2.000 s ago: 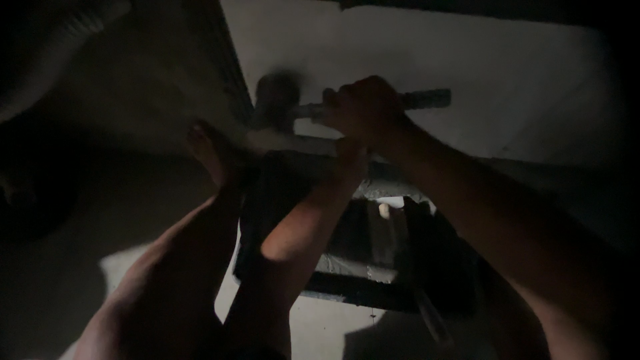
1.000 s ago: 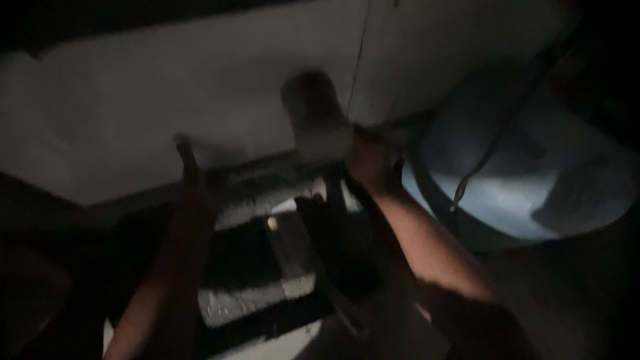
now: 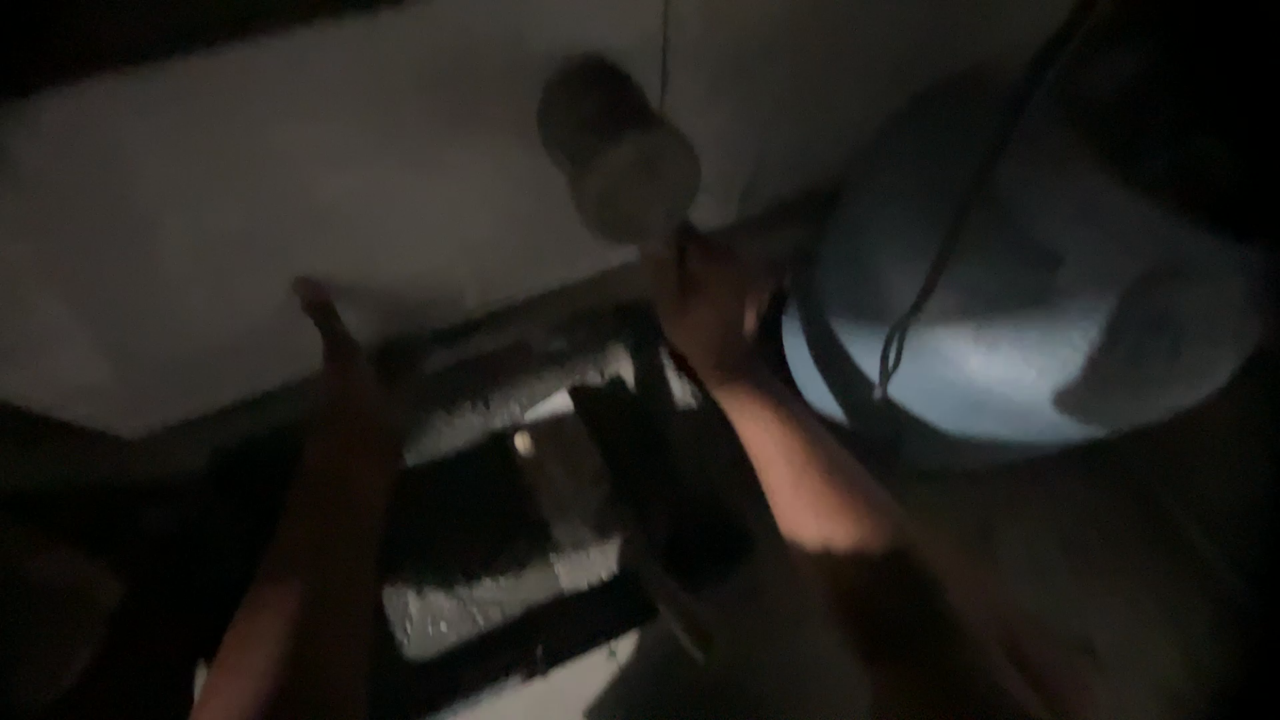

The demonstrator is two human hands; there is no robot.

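In the dim head view, my right hand [image 3: 715, 300] is closed around a mallet-like tool [image 3: 635, 185], just below its thick round head. The tool's light round end faces the camera. My left hand [image 3: 340, 345] is at the left, mostly in shadow, with one digit raised; the rest of its shape is unclear. Between my forearms lies a dark open frame or box [image 3: 540, 645] with pale, rough material [image 3: 470, 610] in its openings. A flat strip [image 3: 570, 480] and a thin, long-handled tool [image 3: 680, 620] lie across it.
A large pale slab or panel [image 3: 200, 220] lies beyond my hands. At the right is a wide bluish basin or tub [image 3: 980, 370], partly lit, with a dark cord [image 3: 950, 240] hanging over it. Deep shadow covers the edges.
The view has swung to the right, bringing in the bluish basin. The mallet-like tool lay sideways in my right hand two seconds ago; now its round end faces the camera.
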